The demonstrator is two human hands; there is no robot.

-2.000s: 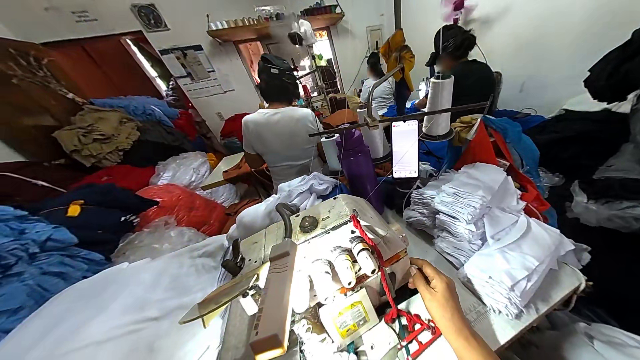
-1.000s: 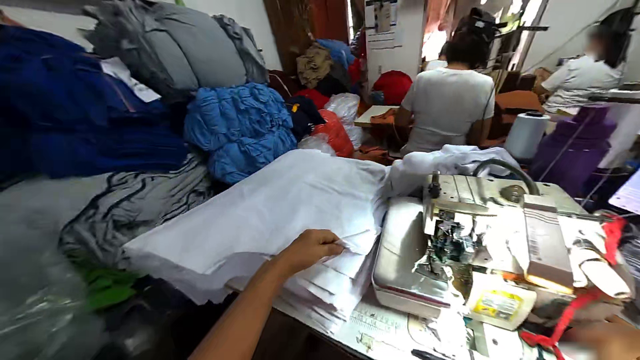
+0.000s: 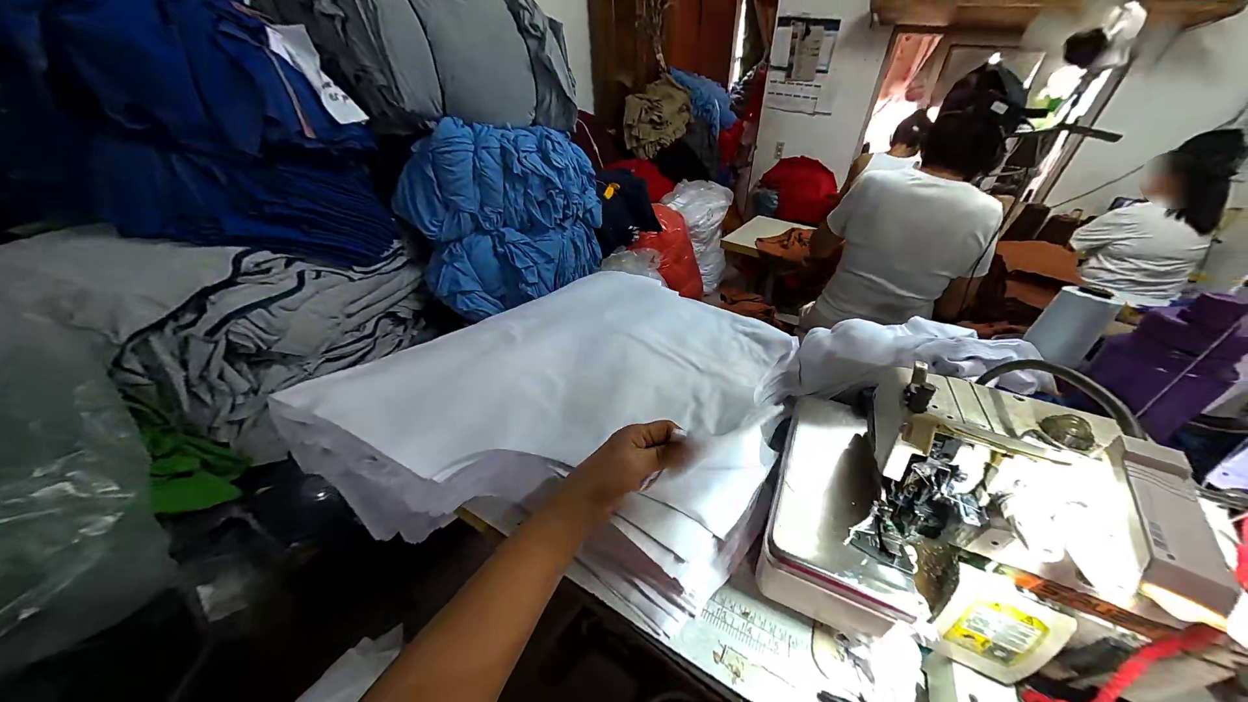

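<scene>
My left hand [image 3: 634, 458] pinches the edge of a piece of white fabric, with thumb and fingers together, over the near side of a stack of white cut fabric [image 3: 546, 370]. The stack lies on the table, left of an overlock sewing machine [image 3: 1014, 468] whose looper area stands uncovered. Between stack and machine is a flat metal-topped box [image 3: 824, 497]. A bundle of white cloth [image 3: 907, 346] lies behind the machine. A plastic container with a yellow label [image 3: 994, 624] sits at the machine's front. My right hand is out of view.
Blue folded garments [image 3: 205, 117], a tied light-blue bundle [image 3: 502, 214] and grey striped cloth [image 3: 283, 331] are piled at left, beside clear plastic [image 3: 68, 487]. A person in a white shirt [image 3: 907, 234] sits ahead, others farther off. A thread cone [image 3: 1072, 322] stands behind the machine.
The view has swung left since two seconds ago. My left hand is in view in the last second, at the white stack. My right hand, earlier at the machine's right side, has left the view.
</scene>
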